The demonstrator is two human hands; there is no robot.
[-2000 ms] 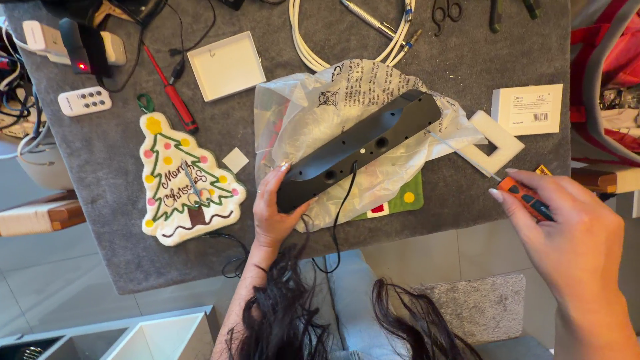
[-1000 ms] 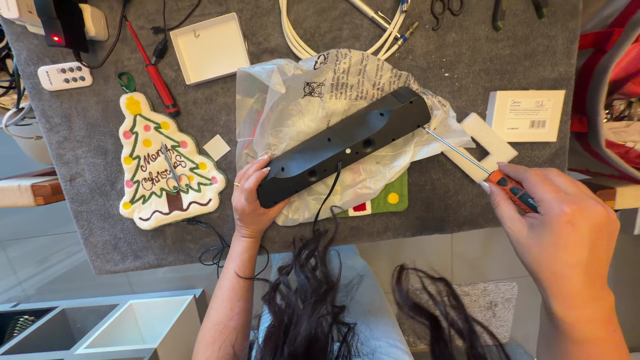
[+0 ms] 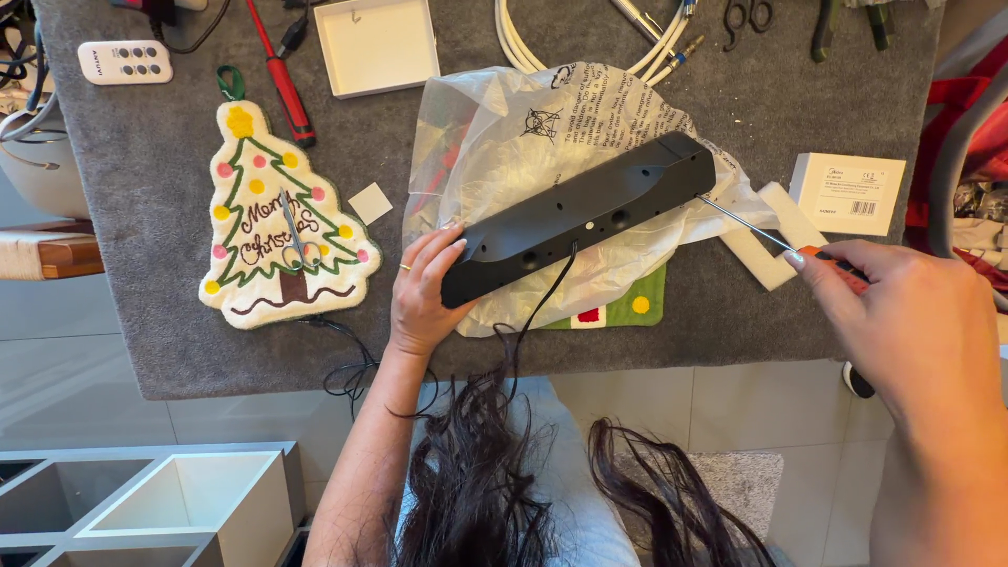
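A long black plastic bar-shaped device (image 3: 583, 209), perhaps a soundbar, lies slanted over a printed translucent plastic bag (image 3: 504, 142), its cable (image 3: 543, 303) running down toward my lap. My left hand (image 3: 425, 291) grips its lower left end. In my right hand (image 3: 906, 315) is a screwdriver (image 3: 835, 270) with an orange and black handle; the tip of its thin shaft touches the device near the right end, at a small hole or screw. Beneath the bag shows a green fabric piece (image 3: 647, 298) with a yellow dot.
Left on the grey-covered table (image 3: 173, 346) are a tree-shaped fabric piece (image 3: 264, 276) bearing small scissors (image 3: 291, 228), a red screwdriver (image 3: 290, 102), a remote (image 3: 126, 63) and a box lid (image 3: 378, 47). White cables (image 3: 516, 39), foam (image 3: 764, 260) and a small box (image 3: 846, 193) lie behind and right.
My right hand has brought the screwdriver from beside the white foam to the device's right end, where its tip stays. My left hand keeps its hold on the other end.
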